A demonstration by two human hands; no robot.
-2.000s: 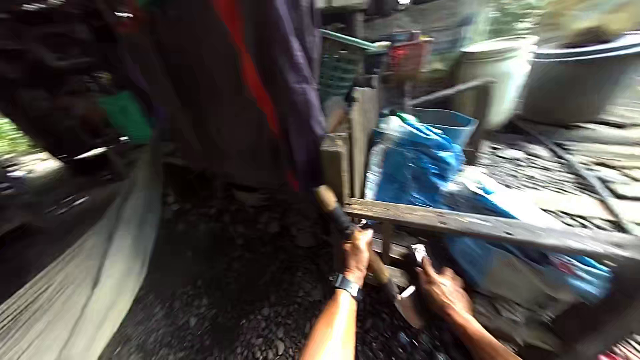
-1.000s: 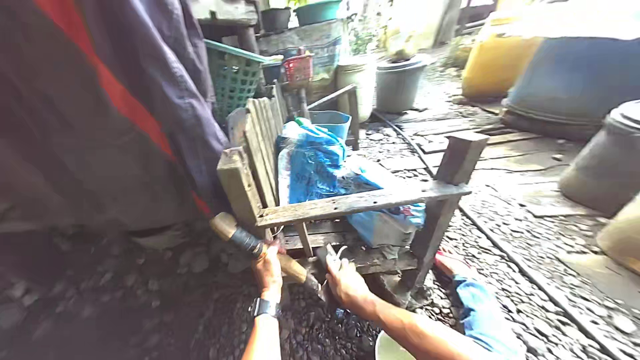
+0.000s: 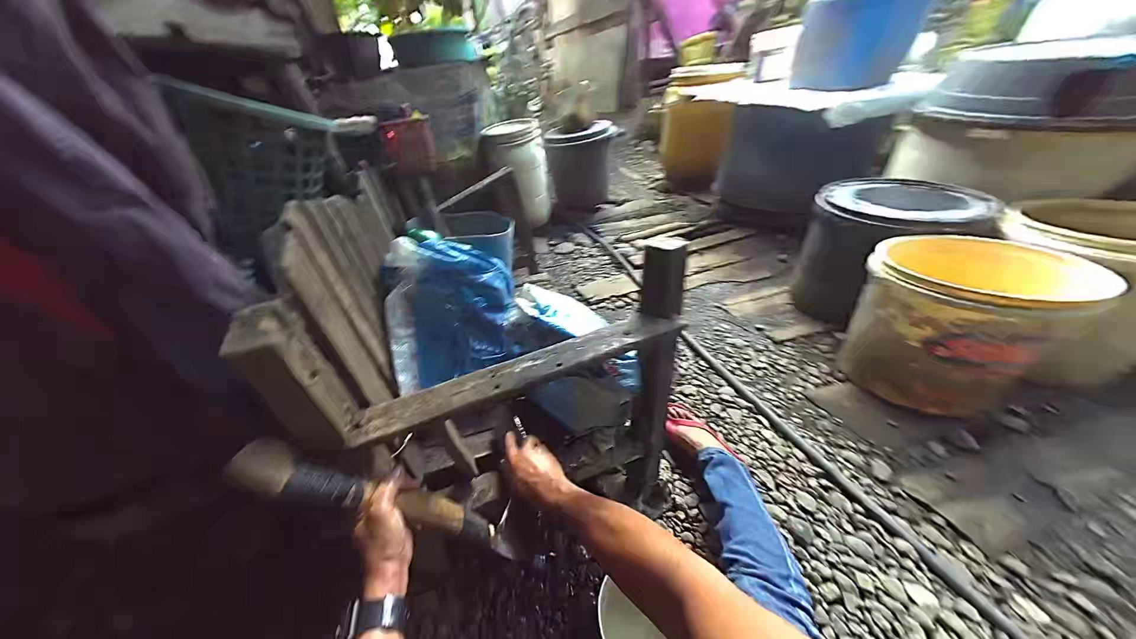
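Note:
My left hand [image 3: 386, 524], with a watch on its wrist, grips the wooden handle [image 3: 430, 512] of a tool. Dark wrapping covers part of the handle, its thick butt points left, and a metal part [image 3: 508, 543] is at its right end. My right hand [image 3: 535, 470] is closed near that metal end, beside the bench seat, around a small dark object too hidden to name. Over both hands runs the armrest [image 3: 515, 377] of a weathered wooden bench. Blue plastic bags [image 3: 461, 306] lie on the bench.
A pale container [image 3: 626, 612] stands below my right forearm. My jeans leg [image 3: 754, 532] and sandalled foot rest on pebbles at the right. A hose [image 3: 799, 470] crosses the pebbles. A yellow bucket [image 3: 950, 346] and several tubs stand beyond. Dark cloth [image 3: 106, 222] hangs at the left.
The view has swung to the right, showing more buckets and my leg. My left hand keeps its grip on the wooden handle, and my right hand stays near the metal end.

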